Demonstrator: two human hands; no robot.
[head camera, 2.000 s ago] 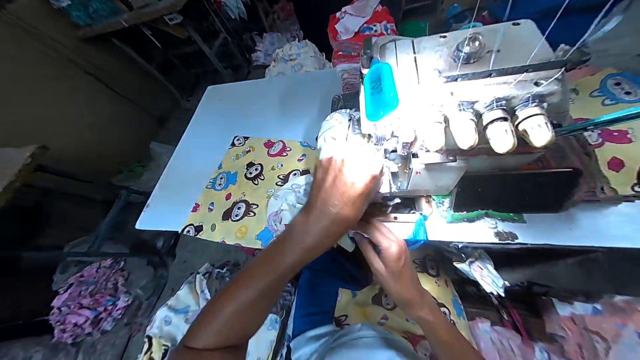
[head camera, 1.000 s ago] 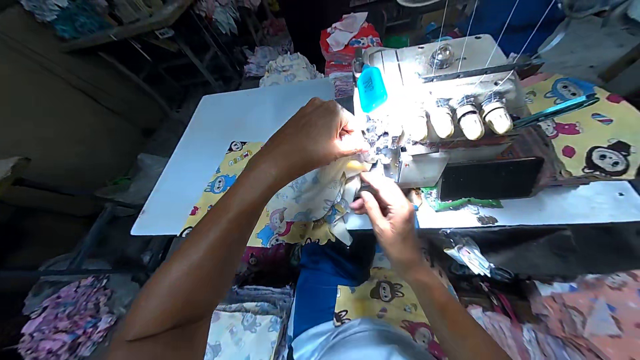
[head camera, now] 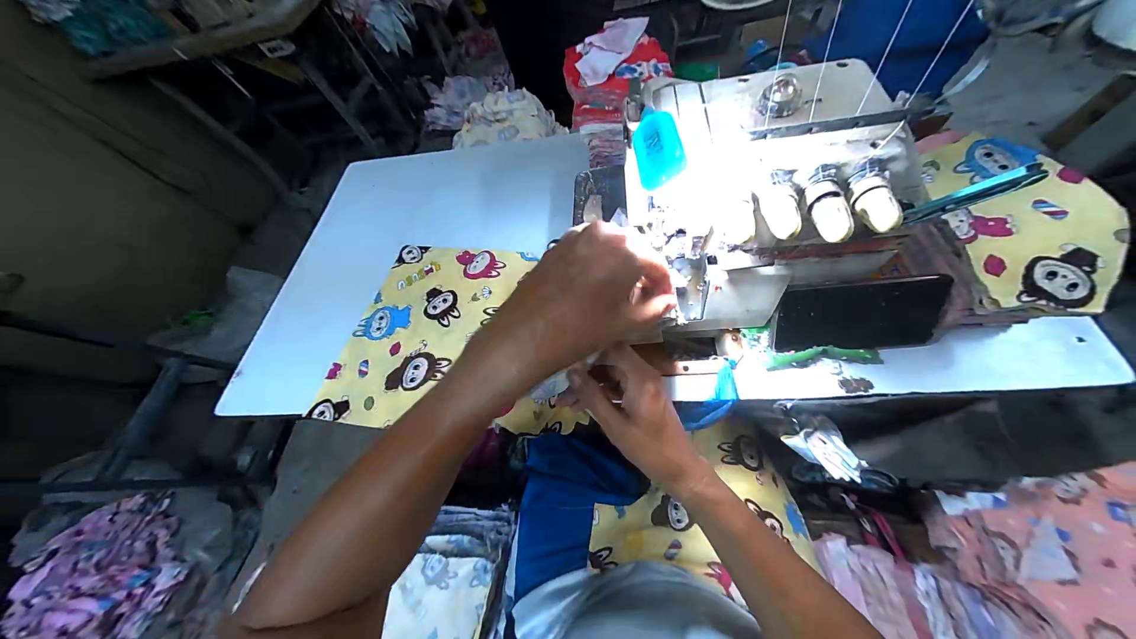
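A bright lamp glares on the overlock sewing machine [head camera: 710, 186], washing out its needle area. My left hand [head camera: 608, 275] is bent just left of the needle area, fingers curled; what lies between them is hidden. Below it, near the table's front edge, my right hand [head camera: 635, 404] pinches a small piece of pale fabric [head camera: 552, 387]. My left forearm crosses over yellow fabric printed with cartoon figures [head camera: 435, 346], spread on the white table [head camera: 426, 200]. More of this yellow print lies over my lap [head camera: 674, 515].
Teal thread snips [head camera: 976, 193] rest on a stack of yellow printed fabric [head camera: 1021, 240] at right. A black phone [head camera: 863, 312] leans against the machine's front. Fabric piles [head camera: 98, 568] stand at lower left, folded pieces [head camera: 444, 577] below the table, and pink fabric [head camera: 1056, 532] at lower right.
The pale fabric, spread between both hands a second ago, is now mostly hidden behind them. My left hand has come lower, nearer my right hand.
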